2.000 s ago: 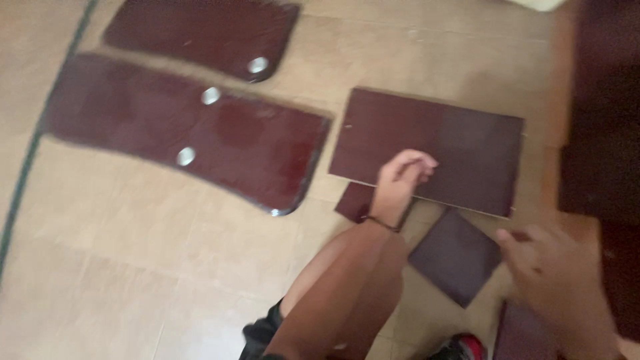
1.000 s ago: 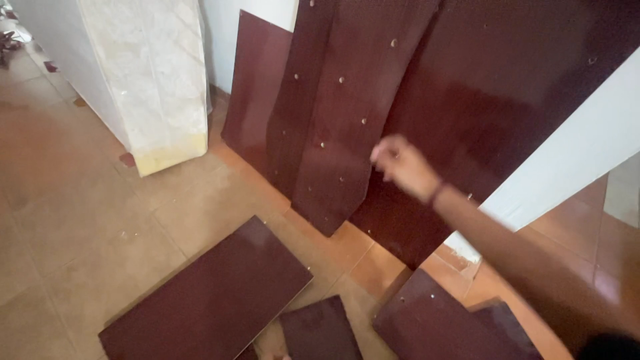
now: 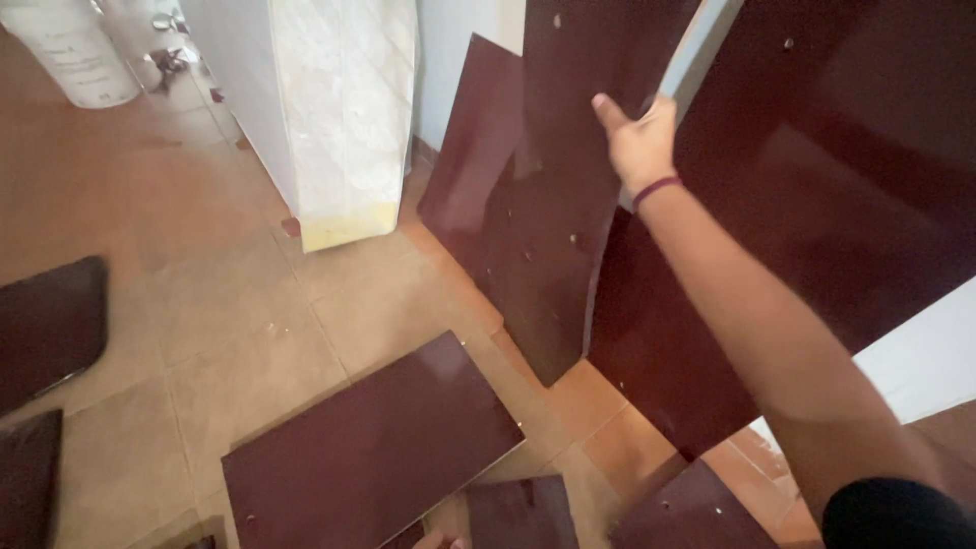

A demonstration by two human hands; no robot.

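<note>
My right hand [image 3: 644, 149], with a dark red band at the wrist, grips the edge of a tall dark reddish-brown panel [image 3: 549, 229] that has small holes or fittings. The panel leans with its lower corner near the floor. A larger glossy dark panel [image 3: 823, 191] stands behind it on the right, and a smaller one [image 3: 476, 137] leans at its left. Only the fingertips of my left hand [image 3: 438, 540] show at the bottom edge, beside a rectangular panel [image 3: 374, 450] and a small square panel [image 3: 522, 511] on the floor; what that hand does is hidden.
A white slab-like object with a yellowish lower end [image 3: 347, 152] stands upright at the upper left. A white bucket [image 3: 76, 57] is beyond it. Rounded dark panels [image 3: 53, 328] lie at the left edge. Another drilled panel [image 3: 694, 511] lies at the lower right.
My right hand has gone from hovering before the leaning panels to gripping the tall panel's edge. The panel's upper part has come away from the large one behind it.
</note>
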